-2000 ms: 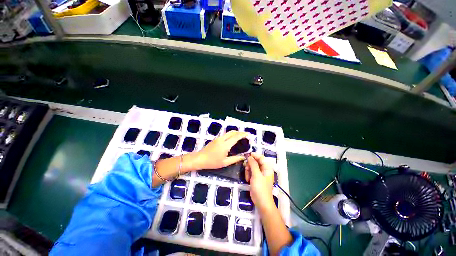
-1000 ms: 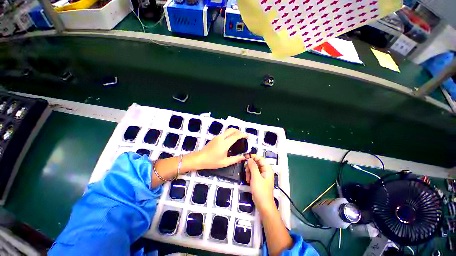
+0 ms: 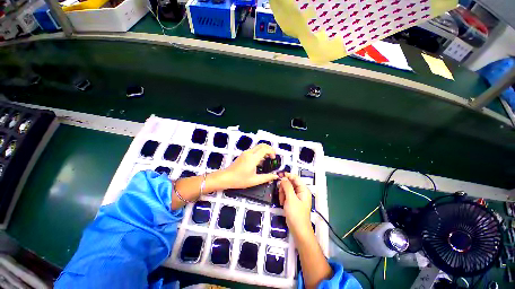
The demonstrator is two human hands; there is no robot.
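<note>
My left hand (image 3: 248, 169) holds a watch unit (image 3: 270, 164) by its edges above the tray; its dark face shows small green lit marks. My right hand (image 3: 295, 195) pinches a small lead end (image 3: 280, 175) close to the unit's lower right; whether it touches the unit cannot be told. A flat black box (image 3: 253, 192) lies under my hands on the white blister tray (image 3: 174, 227). A dark cable (image 3: 330, 227) runs right from beside my right hand. Rows of dark watch units (image 3: 227, 217) sit in the tray's pockets.
A green conveyor (image 3: 180, 84) beyond the tray carries scattered units (image 3: 215, 110). A black tray (image 3: 20, 152) stands far left. At right are a black fan (image 3: 460, 240), a pale bottle (image 3: 384, 239) and a thin stick (image 3: 362, 221). A yellow-edged sticker sheet (image 3: 361, 22) hangs above.
Green marks now show on the held unit's face, which was dark before. The units on the conveyor have moved right. My hands have hardly moved.
</note>
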